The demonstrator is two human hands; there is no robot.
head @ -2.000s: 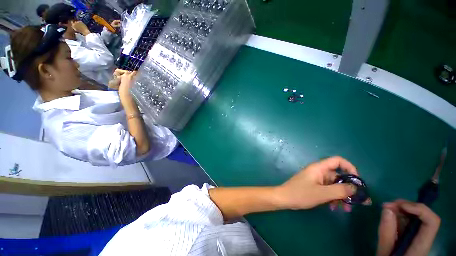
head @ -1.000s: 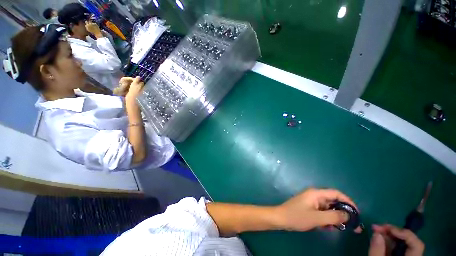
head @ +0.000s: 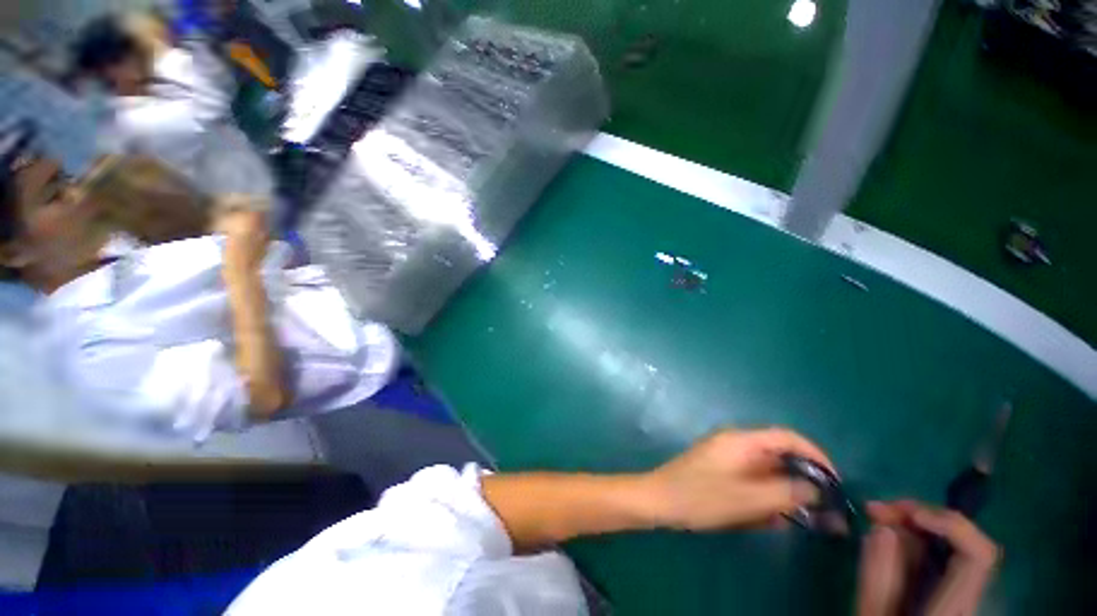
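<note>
My left hand holds a round black ring-like unit at the lower right, above the green bench top. My right hand, cut off by the bottom edge, is just right of the unit with thumb and finger close to it. The right hand also holds the black-handled soldering iron, its metal tip pointing up and away from the unit. Whether the right fingertips pinch a fine part is too blurred to tell. A few small white and dark components lie on the bench.
Clear plastic trays are stacked at the upper left of the bench. A pale rail and a grey post border the far side, with a green surface and a small round part beyond. Two people in white coats are at left.
The view has shifted and blurred. The right hand is closer to the unit than two seconds ago. Both hands keep hold of what they held. The neighbouring person sits further left in the picture.
</note>
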